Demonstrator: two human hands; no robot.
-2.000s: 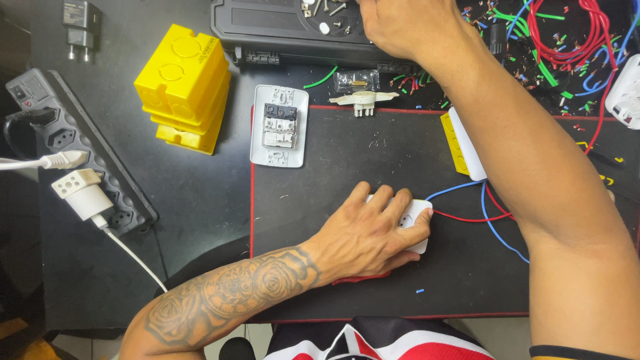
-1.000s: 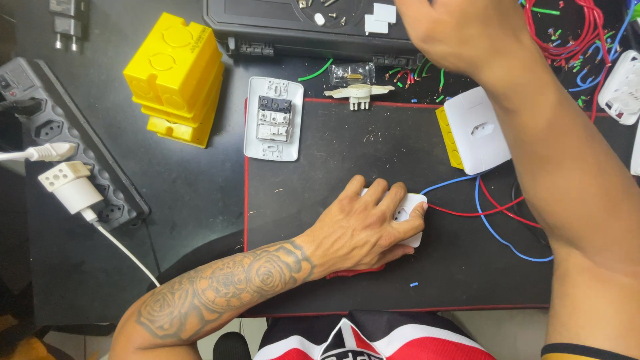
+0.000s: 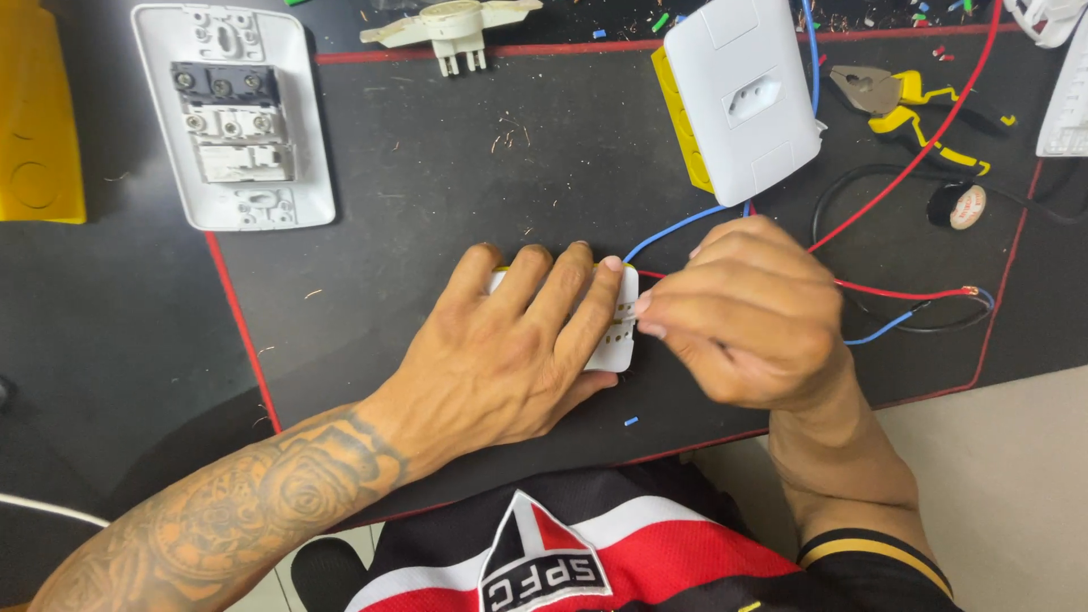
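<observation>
Near the front of the black mat, my left hand (image 3: 518, 340) lies over a white electrical wall plate (image 3: 620, 347) on a yellow box and holds it down. My right hand (image 3: 748, 314) is at the plate's right end, thumb and fingertips pinched together on a small whitish piece touching the plate's slotted part; most of that piece is hidden. A blue wire (image 3: 680, 225) and a red wire (image 3: 653, 274) run from the plate's far right corner. Beyond my right hand sits a second white plate with a socket (image 3: 755, 96), tilted on its yellow box.
A face-down wall plate with modules (image 3: 319, 200) lies at the left, beside a yellow junction box (image 3: 38, 119). A cream socket part (image 3: 455, 25) is at the mat's far edge. Combination pliers (image 3: 884, 98), a roll of tape (image 3: 959, 206) and loose red wire (image 3: 909, 161) lie at the right.
My right hand has come back from the dark case at the far side to the plate under my left hand. My left hand has stayed on that plate. The view has moved closer.
</observation>
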